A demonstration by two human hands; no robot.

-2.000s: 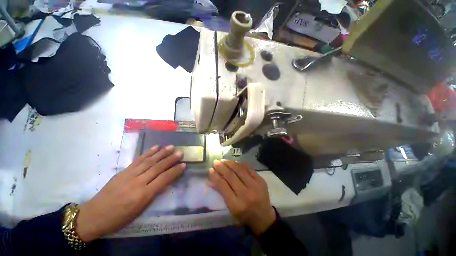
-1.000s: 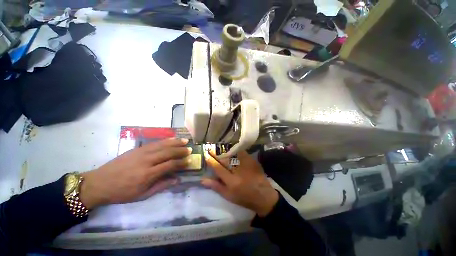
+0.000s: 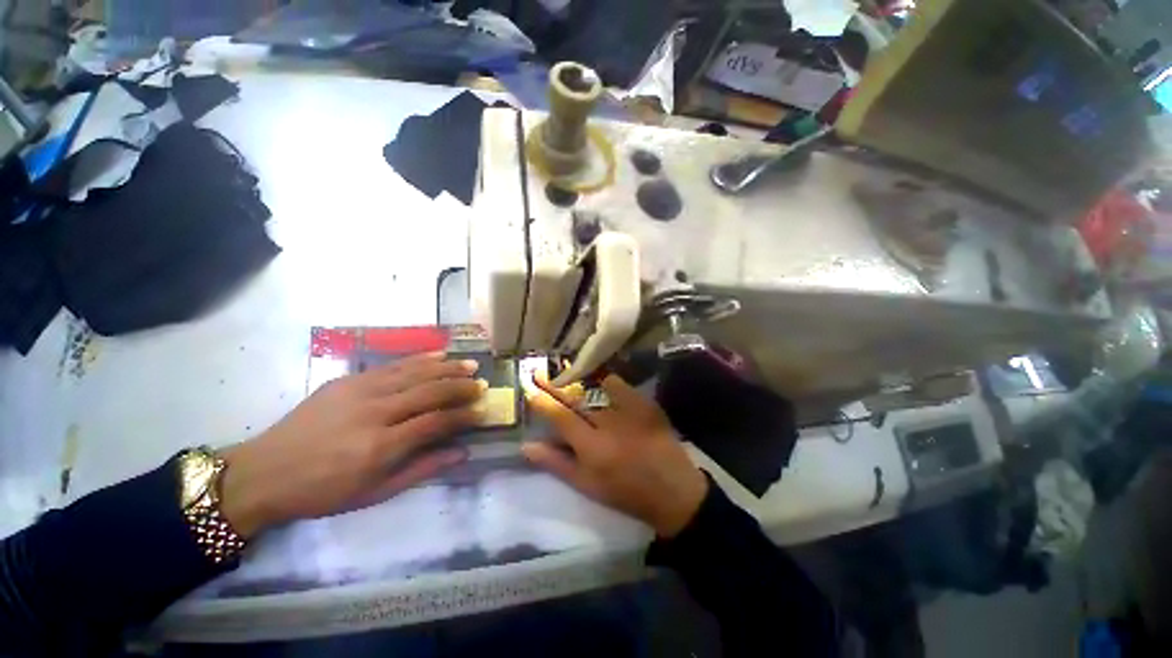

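The clear template with a red band [image 3: 379, 341] lies flat on the white table at the machine's needle area [image 3: 533, 373], which is brightly lit. A yellowish strip [image 3: 495, 408] shows on it beside my left fingertips. My left hand [image 3: 354, 437] lies flat on the template with fingers pointing right, covering much of it. My right hand [image 3: 617, 450] is at the needle area, its fingers partly under the cream machine head [image 3: 495, 238]. A thin dark and orange line, perhaps a tool, shows at its index finger. Whether it grips anything is unclear.
A stack of black pieces [image 3: 730, 418] lies right of the needle, under the machine arm. Larger black cut panels [image 3: 167, 238] lie at the far left. A black cut piece [image 3: 443, 144] lies behind the head. A control box [image 3: 1015, 103] stands above the arm.
Since two seconds ago, my left hand has moved up and right on the template, and my right hand has moved up to the needle. In the last second both stay nearly still.
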